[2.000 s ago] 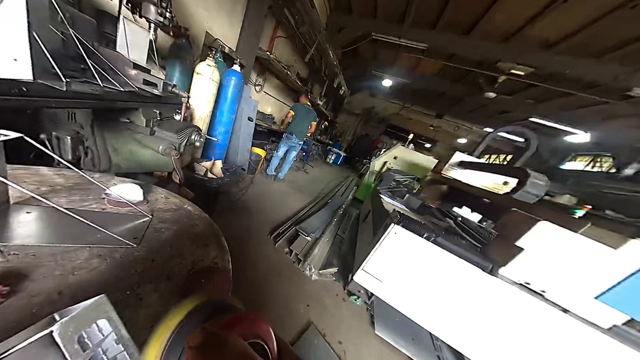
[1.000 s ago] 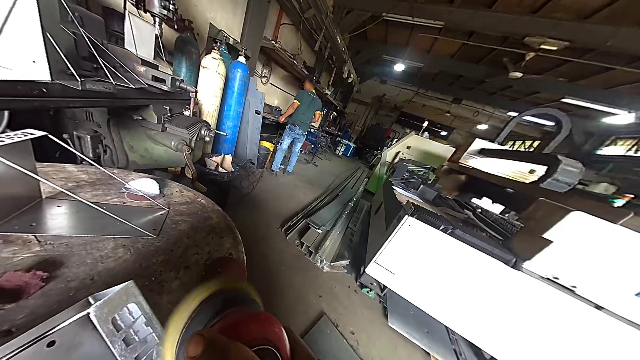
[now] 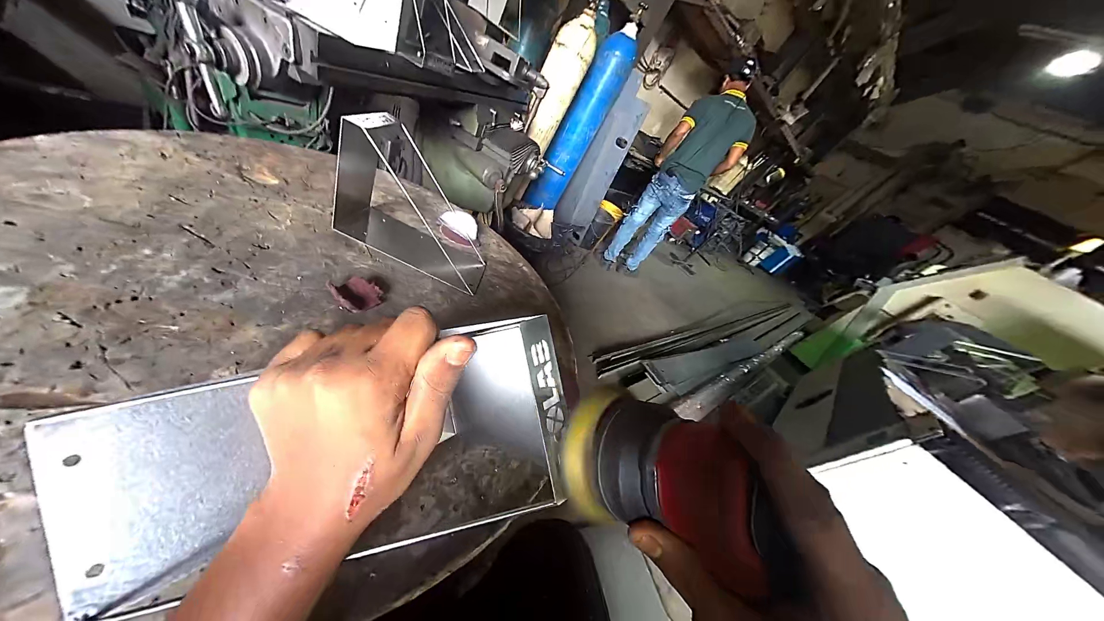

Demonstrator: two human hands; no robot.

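Note:
My left hand [image 3: 354,405] grips the upper edge of a folded sheet-metal bracket [image 3: 147,474] lying on a round, worn metal table [image 3: 129,216]. The bracket has round holes at its left end and cut-out lettering on its right end face. In my right hand [image 3: 776,509] is a red and black handheld sander [image 3: 690,483]; its yellow-edged pad, blurred, is at the bracket's lettered end face. Whether it touches cannot be told. Behind my left hand lie a scrap of dark red abrasive [image 3: 357,294], a second triangular metal bracket [image 3: 405,224] and a white-topped round disc [image 3: 459,226].
A person [image 3: 703,164] stands with their back turned beyond the table. Blue [image 3: 582,112] and cream gas cylinders stand near a green machine [image 3: 483,155]. Metal lengths [image 3: 707,345] lie on the floor; a white panel [image 3: 949,526] is at the lower right.
The view has swung left and down onto the table. My left hand, not seen earlier, now shows on the bracket. The sander now appears at the bracket's end face.

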